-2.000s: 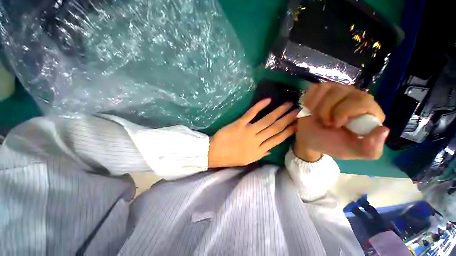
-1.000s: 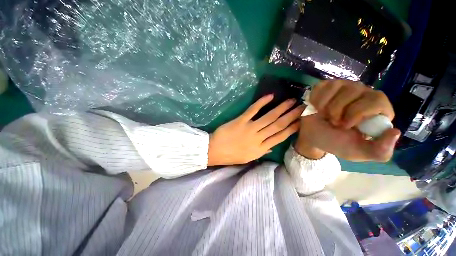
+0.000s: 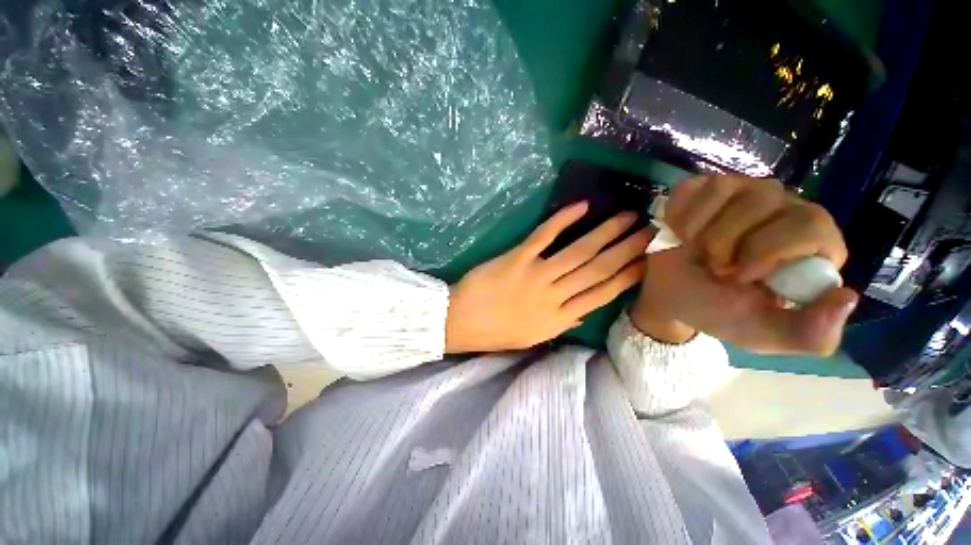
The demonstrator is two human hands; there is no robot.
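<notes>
A flat black phone housing lies on the green bench, partly covered by my hands. My left hand lies flat with its fingers spread over the near edge of the housing. My right hand is in a fist around a white-handled tool. The tool's rounded white end shows by the thumb, and a white part shows at the fist's left side, over the housing's right end. The tool's tip cannot be made out.
A shallow black tray with shiny edges and gold specks lies beyond my right hand. A large clear plastic bag lies at left. Black shells and a blue bin edge are at right.
My right fist with the tool has moved slightly to the right. My left hand stays nearly in place on the housing. The tray sits slightly further right in the picture.
</notes>
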